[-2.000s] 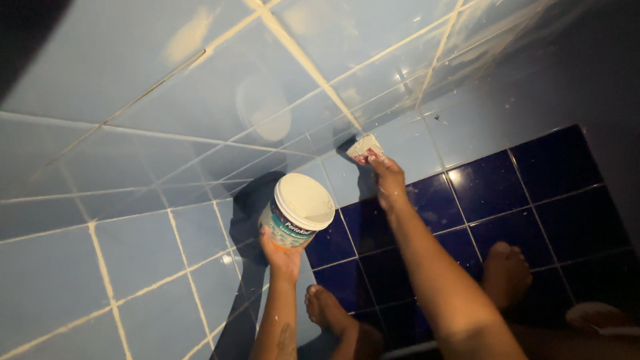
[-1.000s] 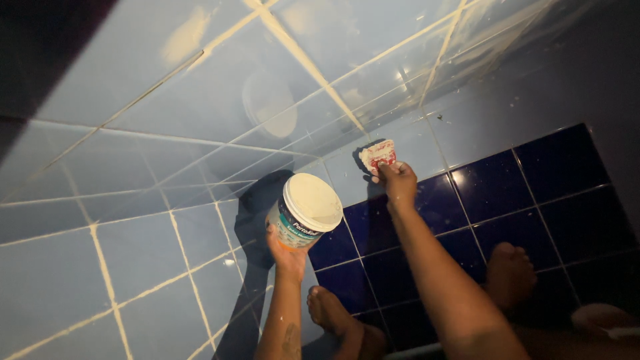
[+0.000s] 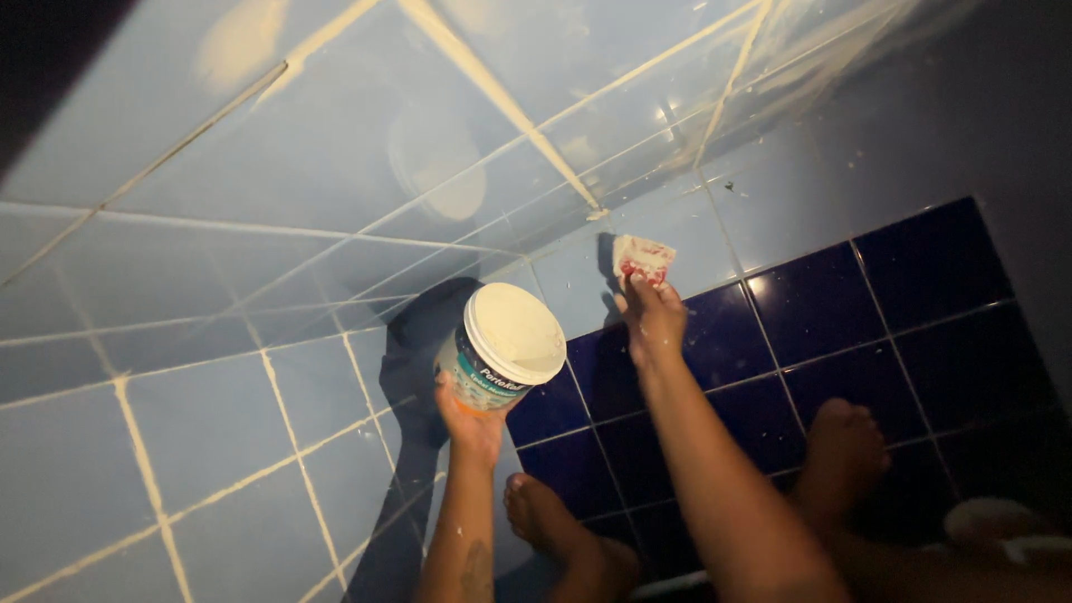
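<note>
My left hand [image 3: 476, 423] holds a round plastic tub [image 3: 502, 347] from below and the side; pale paste shows inside its tilted mouth. In my right hand [image 3: 653, 314] is a small flat spreader [image 3: 641, 258], red and smeared with whitish paste, pinched between thumb and fingers. It is right of the tub, over the light blue floor tiles near the foot of the wall. Thick cream grout [image 3: 502, 92] fills many joints of the light blue wall tiles [image 3: 360, 126], and one joint ends close to the spreader.
Dark blue floor tiles [image 3: 816, 318] lie beyond and below my hands. My bare feet [image 3: 544, 511] stand on the floor. A second tiled wall [image 3: 209, 435] is at lower left, with my shadow on it. A pale rounded object [image 3: 992, 519] is at lower right.
My right hand with the spreader has moved away from the wall's foot, and the spreader's face has turned more into view. The tub stays in my left hand.
</note>
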